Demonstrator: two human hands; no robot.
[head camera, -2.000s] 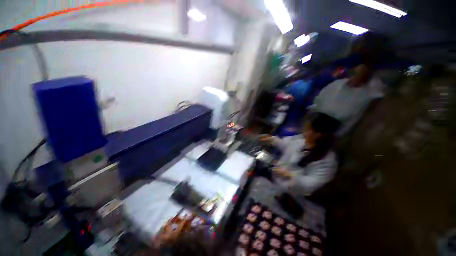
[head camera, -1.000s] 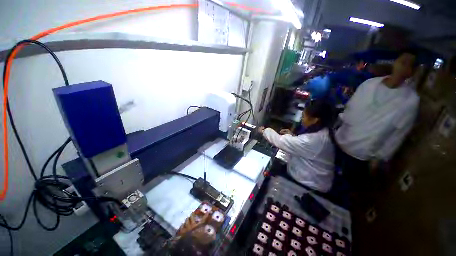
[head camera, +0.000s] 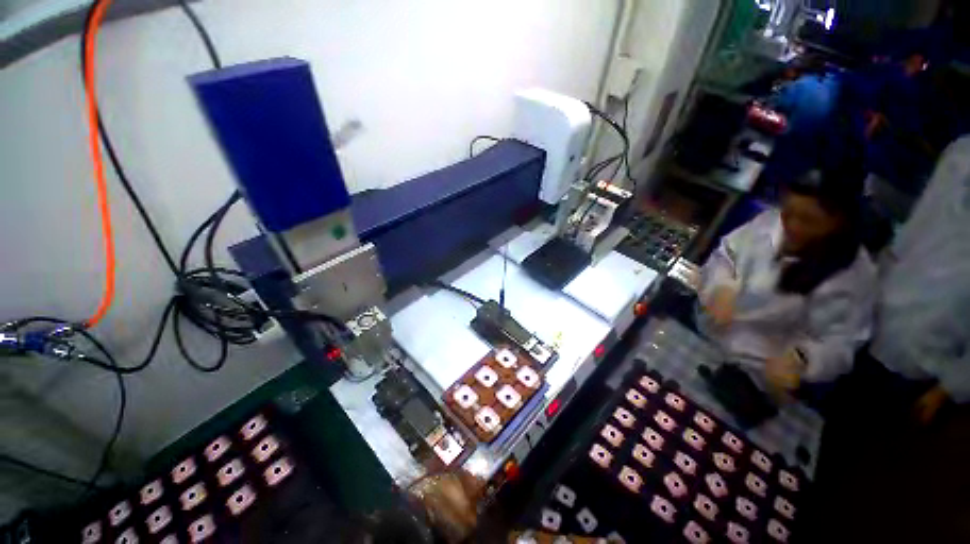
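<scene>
An orange-brown fixture (head camera: 464, 397) with six whitish-pink square parts lies on the machine's white bed, between two dark blocks. A blurred brownish hand, apparently my left hand (head camera: 452, 504), is at the bottom centre by the bed's front edge, just below the left dark block. It is cut off by the picture's edge, and its fingers and any hold are unclear. A strip of a second orange-brown fixture (head camera: 564, 538) shows at the bottom edge, mostly cut off. My right hand is not in view.
Black parts trays stand at left (head camera: 220, 480) and right (head camera: 689, 464), holding many square parts. The blue machine head (head camera: 279, 143) rises over the bed. Red buttons (head camera: 553, 407) line its front. A coworker (head camera: 792, 287) sits at right; another person stands beyond.
The view has shifted down and left, bringing the left tray into sight. The loaded fixture, formerly tilted at the bed's front, now lies flat further in. The hand shows below it.
</scene>
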